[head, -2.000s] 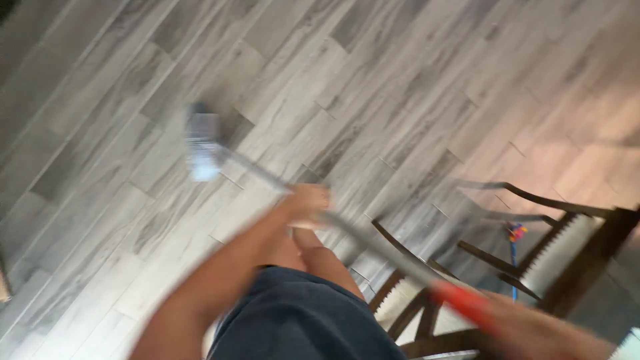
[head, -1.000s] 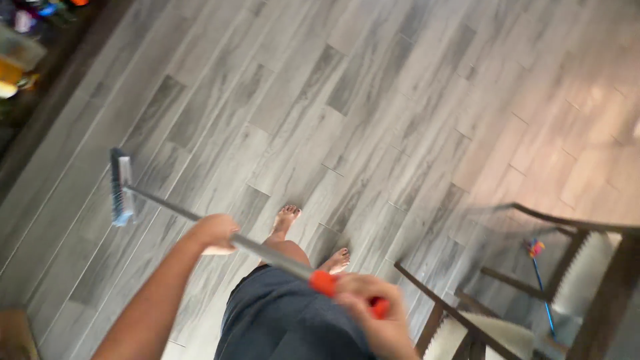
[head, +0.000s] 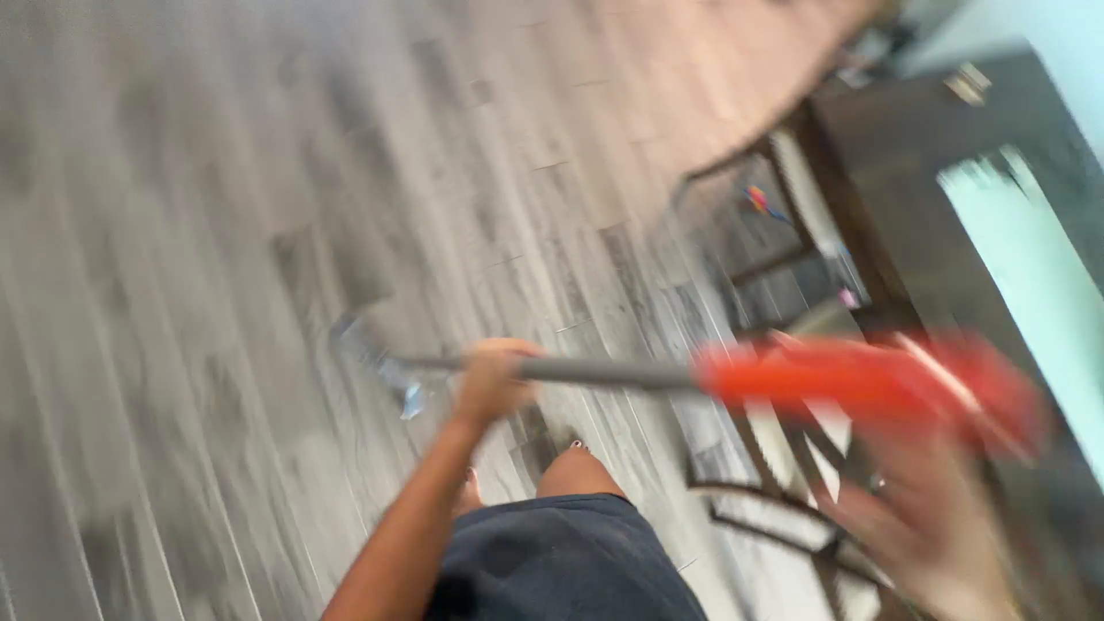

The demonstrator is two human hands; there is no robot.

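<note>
A long-handled push broom or floor brush with a grey pole [head: 604, 373] and a red end grip [head: 802, 375] spans the middle of the view. My left hand [head: 500, 379] is closed around the pole, nearer the head. At the right, my right hand [head: 923, 509] is blurred just below the red grip; its fingers look partly spread, and whether they hold the grip does not show clearly. The blue-grey brush head [head: 379, 366] is over the wood-look floor [head: 216, 302], left of my left hand; blur hides whether it touches.
Dark wooden chairs [head: 768, 526] with light seats stand at the right beside a dark table [head: 914, 172] that bears a pale green runner [head: 1026, 267]. A small multicoloured object [head: 759, 200] shows through a chair frame. My bare feet and dark clothing are below.
The view has swung toward the table and chairs. The red grip is now higher, above my right hand, which was wrapped around it one second ago. My left hand stays on the pole.
</note>
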